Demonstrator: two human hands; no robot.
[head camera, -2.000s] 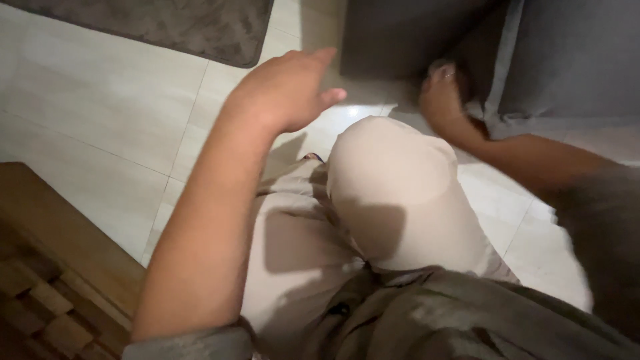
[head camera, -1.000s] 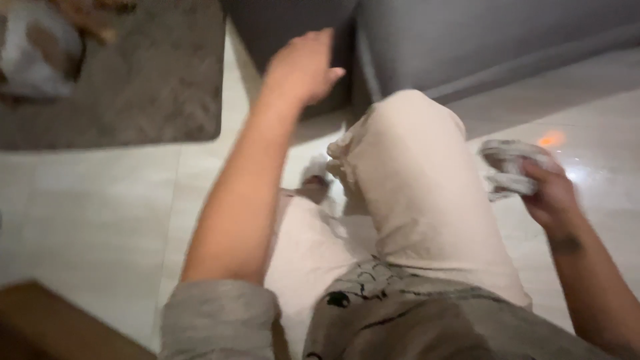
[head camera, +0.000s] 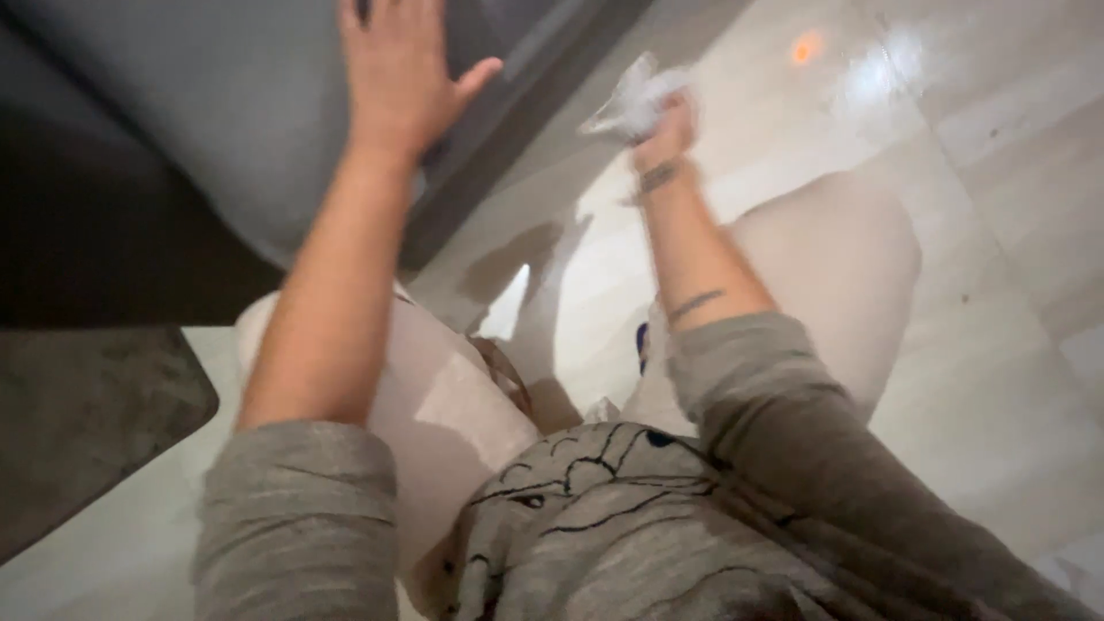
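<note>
My left hand (head camera: 401, 73) is spread over the side of grey upholstered furniture (head camera: 267, 95), thumb out to the right; it holds nothing, and its fingertips run off the top edge. Whether the palm presses on the fabric I cannot tell. At the upper centre-right, my right hand (head camera: 671, 125) grips a crumpled whitish cloth or wipe (head camera: 634, 99), blurred, just above the tiled floor (head camera: 975, 259). The cloth hangs out to the left of the fingers. Whether it touches the floor is unclear.
The furniture's lower edge runs diagonally from top centre down to my knee. A dark grey-brown rug (head camera: 95, 423) lies at the left. My bent legs in light trousers (head camera: 448, 388) are below my arms. A lamp's glare and an orange reflection show on the floor at upper right.
The view has swung to the right along the furniture. Two seconds ago my right hand was at the furniture's lower edge; one second ago it held the cloth beside my knee.
</note>
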